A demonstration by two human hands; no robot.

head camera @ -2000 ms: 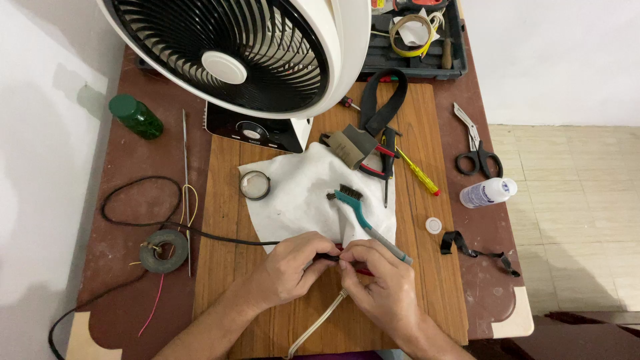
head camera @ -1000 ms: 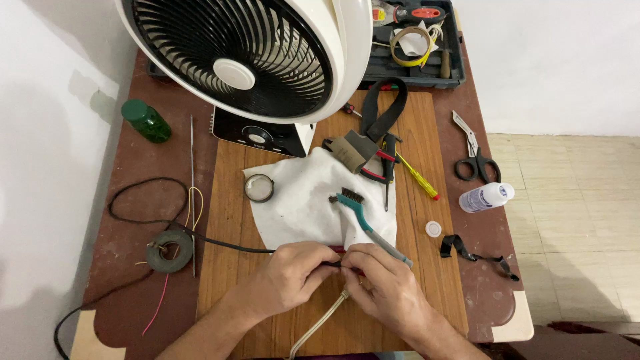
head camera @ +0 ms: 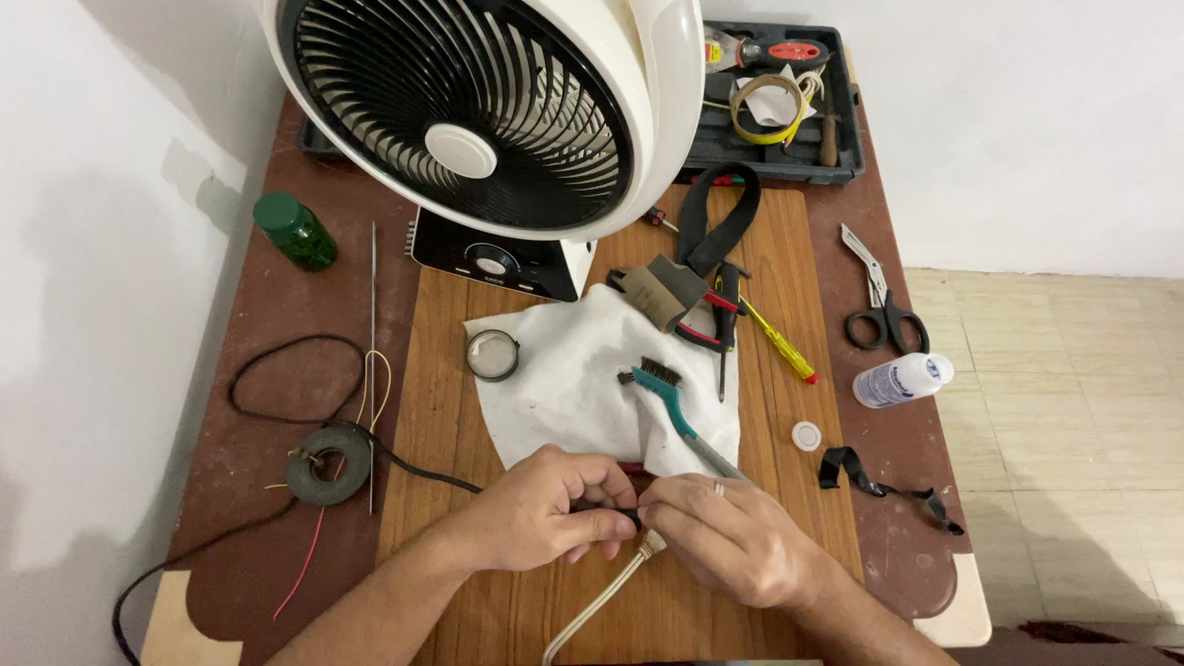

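Low in the middle of the head view, my left hand [head camera: 555,513] grips a black cord [head camera: 427,473] whose covered part shows between thumb and fingers. Against it, my right hand [head camera: 731,536] pinches at the cord's end; the exact join is hidden by the fingers. A cream cable [head camera: 592,606] runs up to beneath my right hand. Just beyond the hands lies a white cloth [head camera: 564,398], with a teal-handled brush [head camera: 673,407] and a roll of dark tape [head camera: 492,355] on it. Something red shows partly between the hands and the cloth.
A white and black fan [head camera: 461,151] stands behind the cloth. Pliers [head camera: 708,324], a yellow screwdriver [head camera: 782,342], scissors [head camera: 885,310], a white bottle [head camera: 897,380] and black tape strip [head camera: 860,476] lie right. A green bottle [head camera: 296,233] and grey ring [head camera: 328,465] are left; a toolbox [head camera: 832,171] is behind.
Both hands stay close together over the board. The fingers of my left hand have shifted, and more of the black covered part shows between them now.
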